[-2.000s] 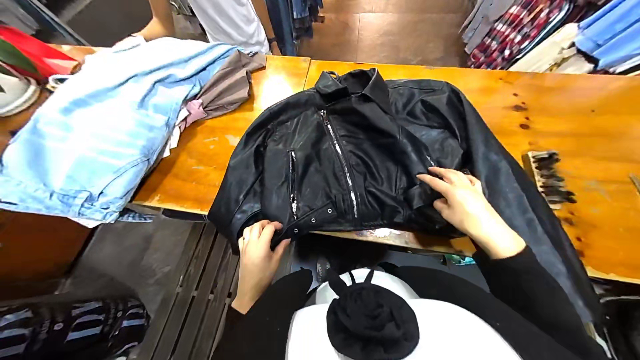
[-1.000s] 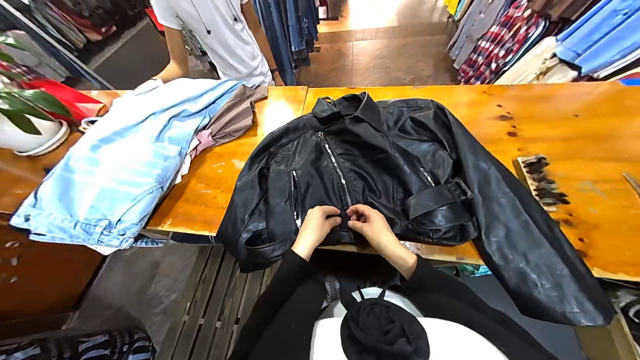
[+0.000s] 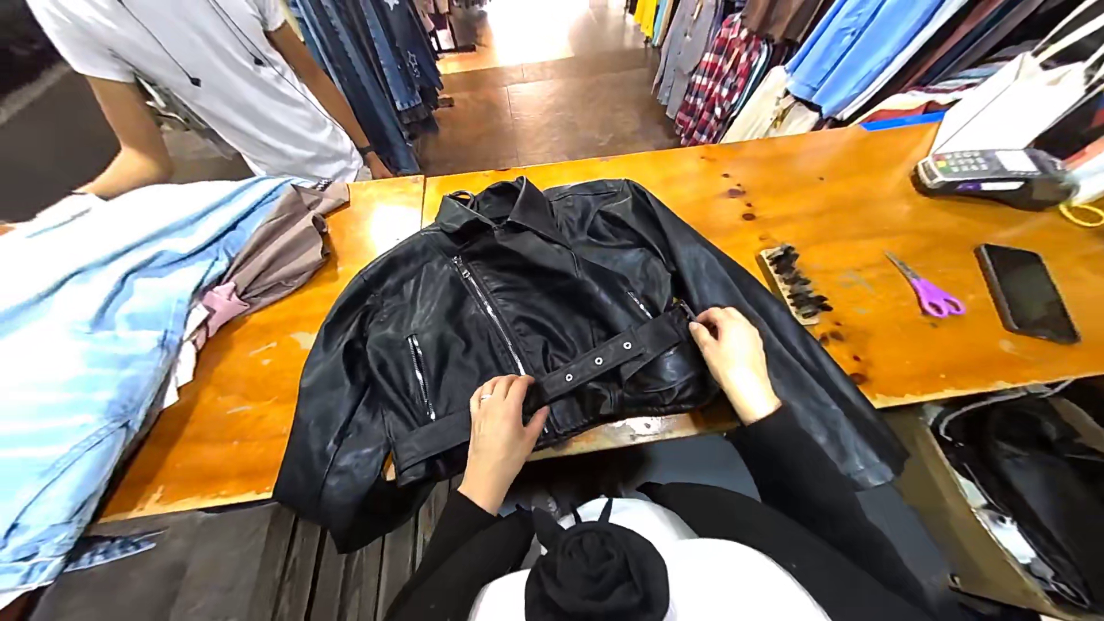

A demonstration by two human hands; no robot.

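A black leather biker jacket (image 3: 552, 285) lies front up on the wooden counter, collar at the far side, its sleeves spread to both sides. Its belt (image 3: 595, 366), with several metal eyelets, runs slanting across the lower front. My left hand (image 3: 502, 431) grips the belt near the bottom of the closed front zipper (image 3: 489, 315). With thumb and fingers, my right hand (image 3: 733, 358) holds the belt's other part at the buckle (image 3: 684, 310), which the fingers partly hide. The left sleeve in view (image 3: 332, 431) hangs over the counter's near edge.
Light blue denim (image 3: 129, 319) and a brown garment (image 3: 276, 250) lie at left, near a person in a white shirt (image 3: 233, 78). On the counter (image 3: 914, 362) at right are a strip of dark clips (image 3: 793, 285), purple scissors (image 3: 931, 289), a phone (image 3: 1026, 291) and a card terminal (image 3: 992, 177).
My hands were together at the jacket's lower front; now they are apart. The belt, folded at right a second ago, now stretches across the front. The view has shifted.
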